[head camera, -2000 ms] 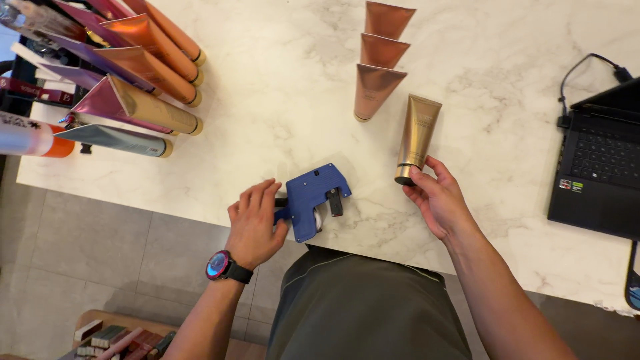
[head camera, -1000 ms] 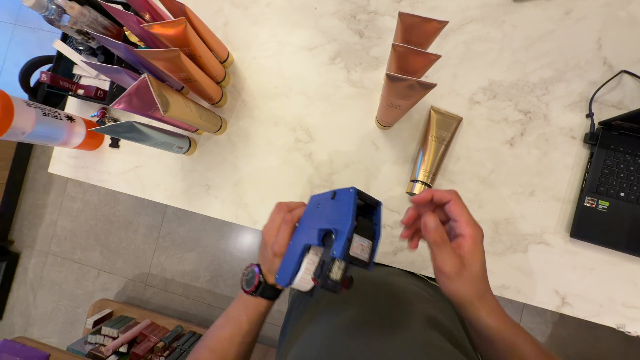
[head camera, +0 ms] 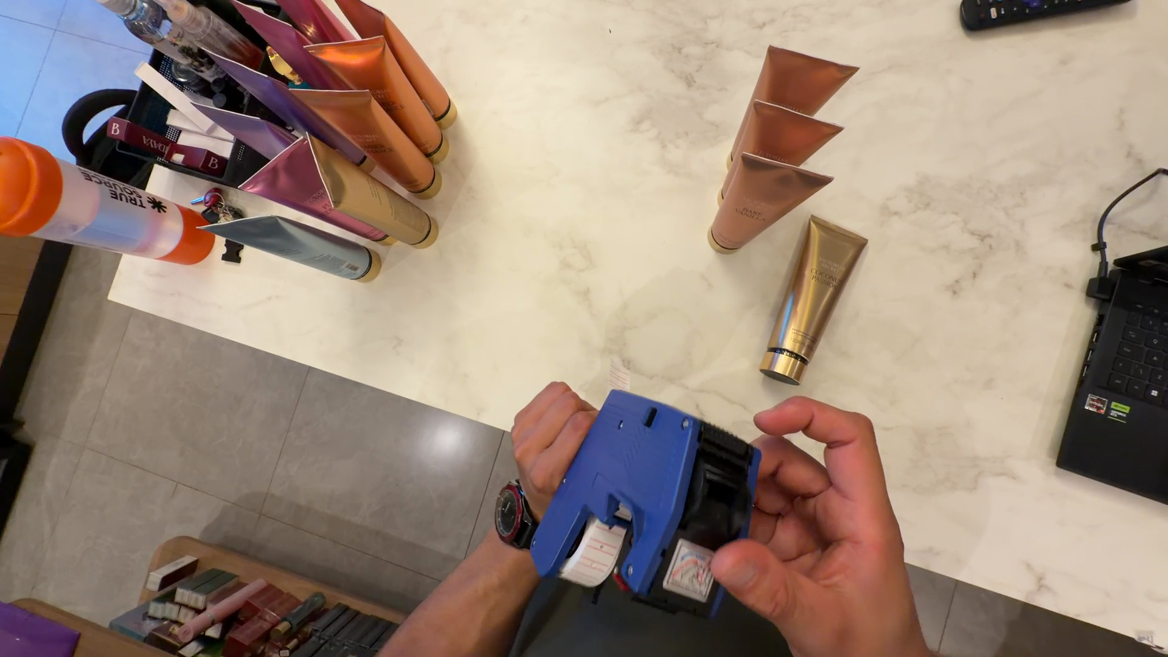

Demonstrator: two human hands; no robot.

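Observation:
My left hand (head camera: 552, 443), with a watch on the wrist, grips a blue handheld price labeler (head camera: 639, 493) above the table's front edge. A roll of white labels (head camera: 595, 550) shows in its body, and a strip of label (head camera: 620, 375) sticks out at its far end. My right hand (head camera: 821, 520) is at the labeler's right side, fingers spread and curved, the thumb at its black end; whether it touches is hard to tell. A gold cosmetic tube (head camera: 814, 297) lies on the marble-patterned table (head camera: 584, 228), just beyond my right fingers. Several rose-brown tubes (head camera: 762, 201) stand in a row behind it.
Several coloured tubes (head camera: 379, 187) stand at the left by a black basket (head camera: 155, 109) and an orange-capped bottle (head camera: 109, 210). A laptop (head camera: 1122, 383) is at the right, a remote control (head camera: 1040, 11) at the top right. Below left, a wooden tray (head camera: 182, 546) holds small cosmetics.
My left hand has lifted the labeler from the table and turned it. My right hand has let go of the gold tube, which lies on the table, and has moved to the labeler's side.

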